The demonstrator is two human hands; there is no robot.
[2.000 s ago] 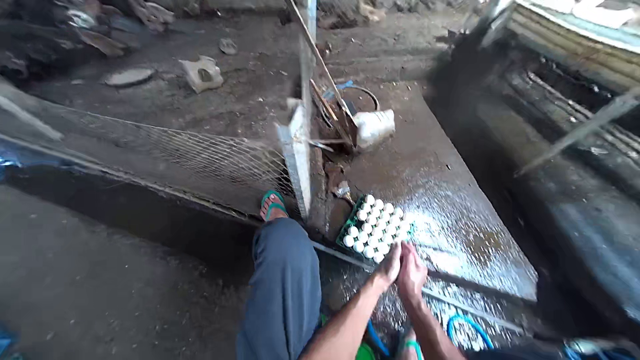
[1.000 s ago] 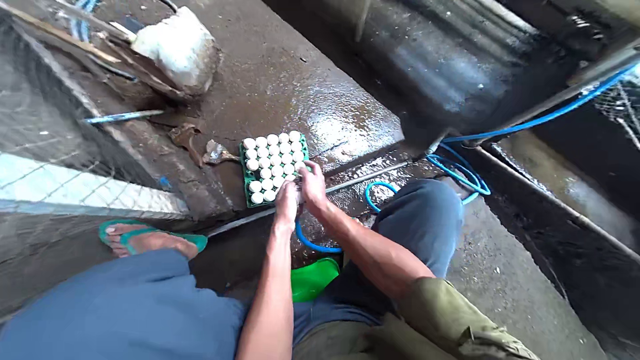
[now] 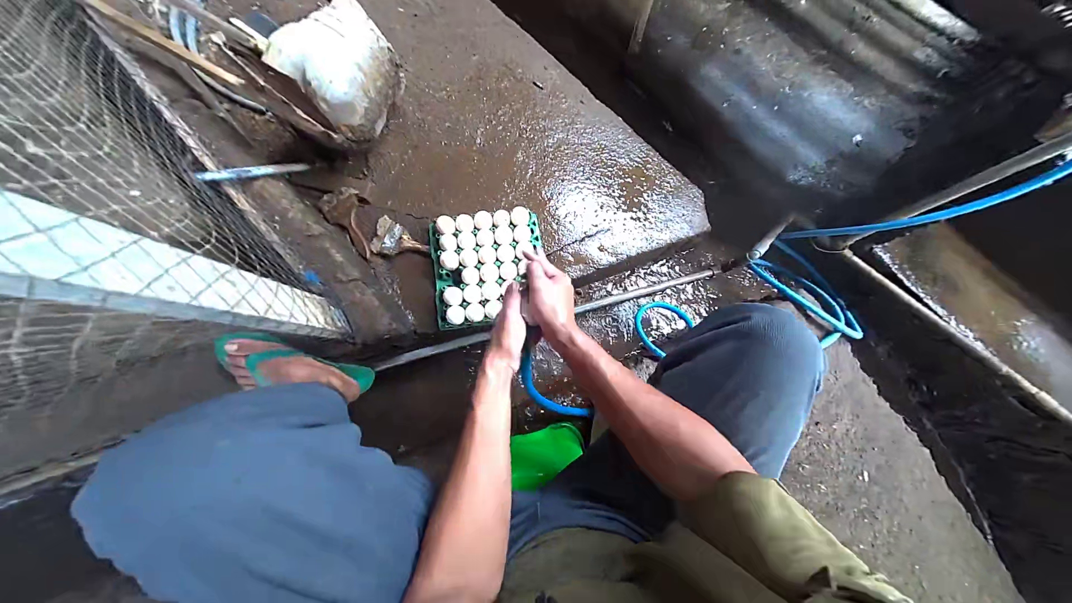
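A green egg tray (image 3: 439, 289) full of pale eggs (image 3: 487, 255) lies on the wet concrete ahead of me, with one pocket at its left side showing no egg. My left hand (image 3: 507, 328) and my right hand (image 3: 550, 293) meet at the tray's near right corner. Between them a pale object shows, too covered to name; it may be an egg. A blue hose (image 3: 536, 394) runs up to just below the hands, and whether either hand grips it cannot be told. The fingers hide part of the tray's right edge.
Wire mesh on a frame (image 3: 167, 285) stands at left. A white sack (image 3: 335, 67) lies upper left. A metal pipe (image 3: 645, 289) crosses behind the hands. Coiled blue hose (image 3: 804, 285) rests at right. A bright green object (image 3: 546, 456) sits between my legs. A dark channel runs at upper right.
The view has swung and moved closer to the tray since two seconds ago. My hands stay together by the tray's near right corner.
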